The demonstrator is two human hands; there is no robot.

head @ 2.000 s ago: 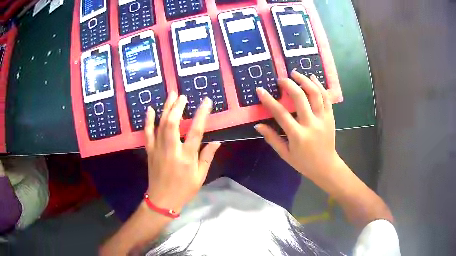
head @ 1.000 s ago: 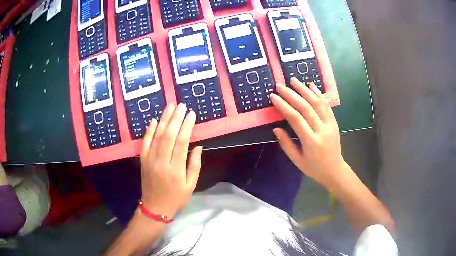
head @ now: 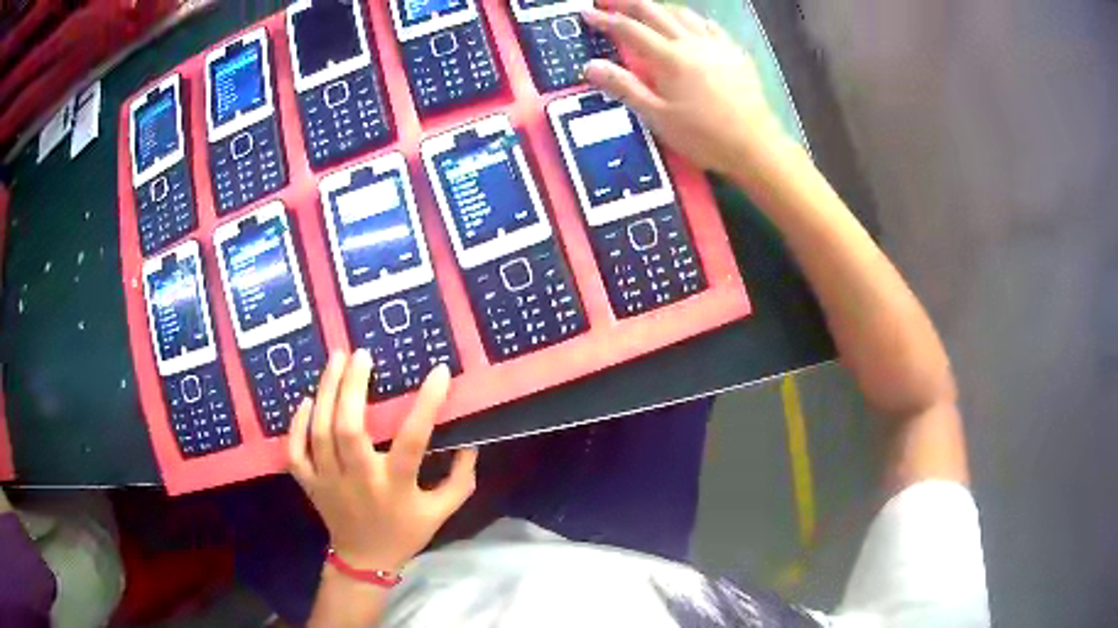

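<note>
A red foam tray [head: 723,264] holds keypad phones in two rows of five. Most screens are lit; the top middle phone [head: 329,34] has a dark screen. My left hand [head: 368,460] lies at the tray's near edge, fingers apart, fingertips on the lower keys of the bottom-row middle phone [head: 397,317] and beside its left neighbour [head: 281,356]. My right hand [head: 687,80] is over the top right phone [head: 566,52], fingers apart, fingertips at its right side and partly covering it. Neither hand holds anything.
The tray lies on a dark green mat [head: 55,356]. White paper slips [head: 83,119] and red stacked items [head: 61,55] are at the upper left. Another person's purple sleeve [head: 22,577] shows at the lower left. Grey floor with a yellow line [head: 799,460] is at the right.
My right hand has moved from the bottom right phone up to the top right one. The view has shifted, showing more of the top row. The fourth bottom-row phone now shows a list.
</note>
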